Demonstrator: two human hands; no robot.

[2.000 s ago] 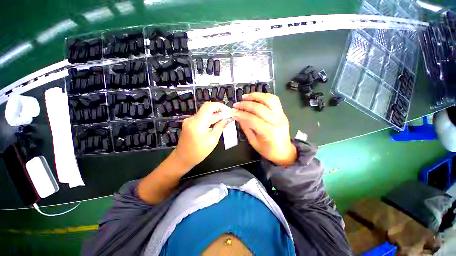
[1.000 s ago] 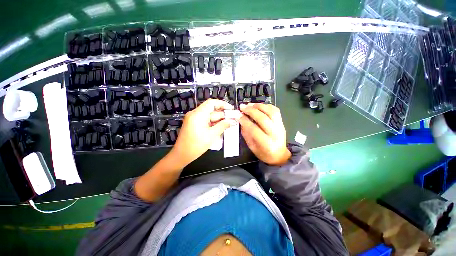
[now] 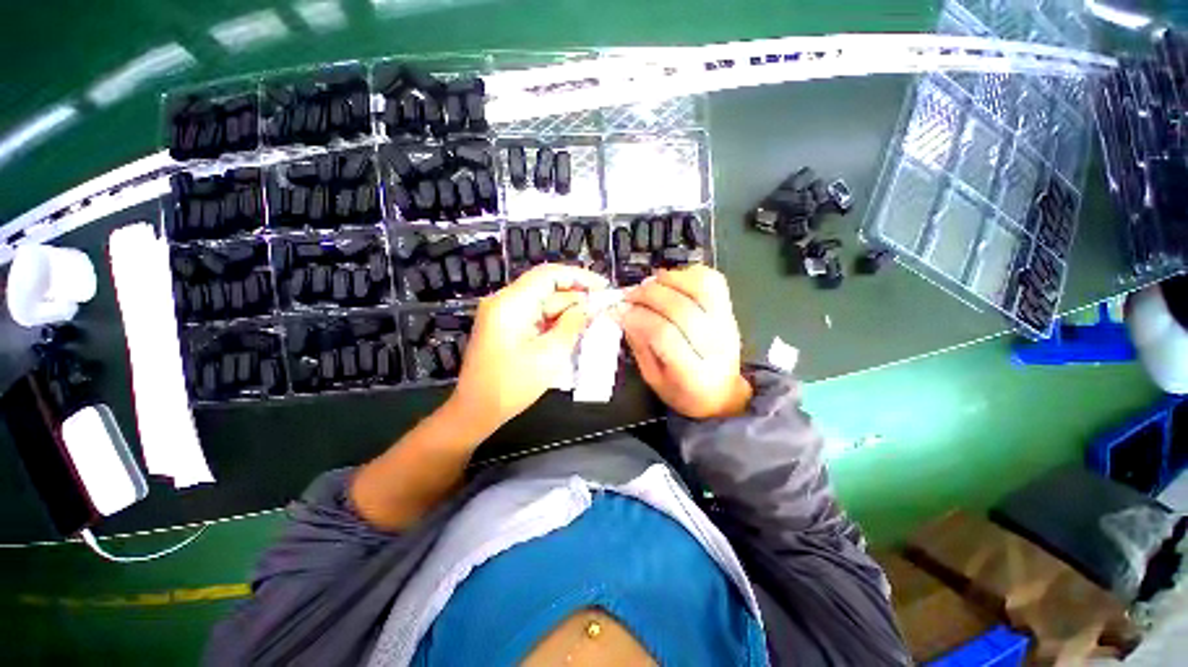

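Observation:
My left hand (image 3: 528,341) and my right hand (image 3: 687,341) meet fingertip to fingertip over the front edge of the compartment tray (image 3: 606,209). A narrow white strip (image 3: 597,365) hangs down between them from my left fingertips. My right thumb and index finger pinch together at the strip's top end; whether they hold a small piece is too small to tell. The clear tray holds rows of small black parts (image 3: 332,196) in most pockets; one pocket at the upper right holds only a few. My hands hide some front pockets.
Loose black parts (image 3: 801,215) lie right of the tray. A second clear tray (image 3: 971,183) is tilted farther right. White strips (image 3: 159,352), a white round item (image 3: 50,284) and a white block with cable (image 3: 104,459) lie at left. A small pale scrap (image 3: 782,354) is near the bench edge.
Both hands stay over the tray's front edge with small fingertip movements. The hanging strip was straight a second ago and now slants slightly. The trays and loose parts look the same.

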